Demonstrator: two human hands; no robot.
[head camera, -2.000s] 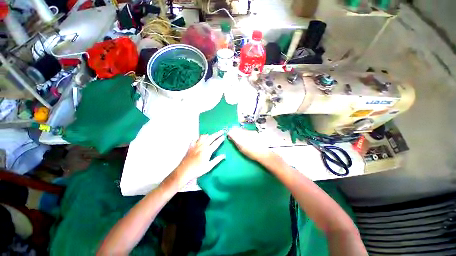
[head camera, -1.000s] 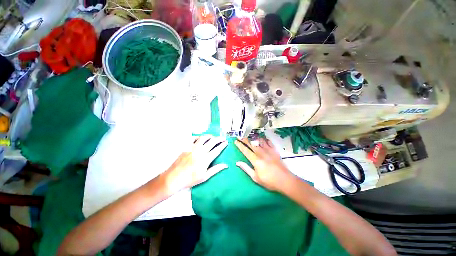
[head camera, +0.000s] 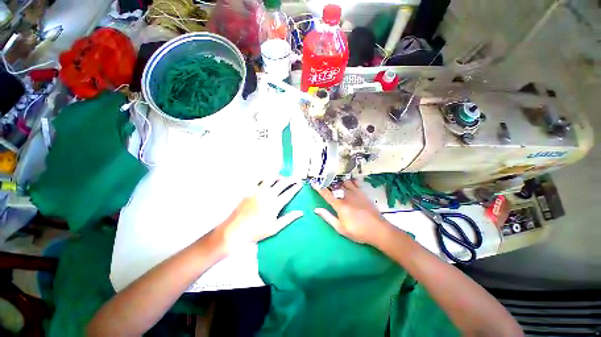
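A green fabric piece (head camera: 316, 253) lies on the white table and hangs over its front edge. Its top end is at the needle area (head camera: 315, 176) of the cream sewing machine (head camera: 395, 131). My left hand (head camera: 260, 214) lies flat on the fabric's left edge, fingers spread, fingertips just left of the needle area. My right hand (head camera: 352, 212) presses on the fabric's right side, fingers spread, fingertips just below the machine head. A narrow green strip (head camera: 286, 151) lies beyond the needle area, to its left. The fabric right under the needle is too bright and small to make out.
Black-handled scissors (head camera: 458, 237) and thin green strips (head camera: 399, 187) lie right of my right hand. A metal bowl (head camera: 150, 99) of green strips, a red-labelled bottle (head camera: 325, 56) and a white cup-like container (head camera: 275, 59) stand behind. Green fabric (head camera: 89, 161) lies at the left.
The view has moved closer to the machine. The fabric's top end, earlier broad beyond my fingertips, now shows there only as a narrow strip. My hands have spread slightly apart around the needle area.
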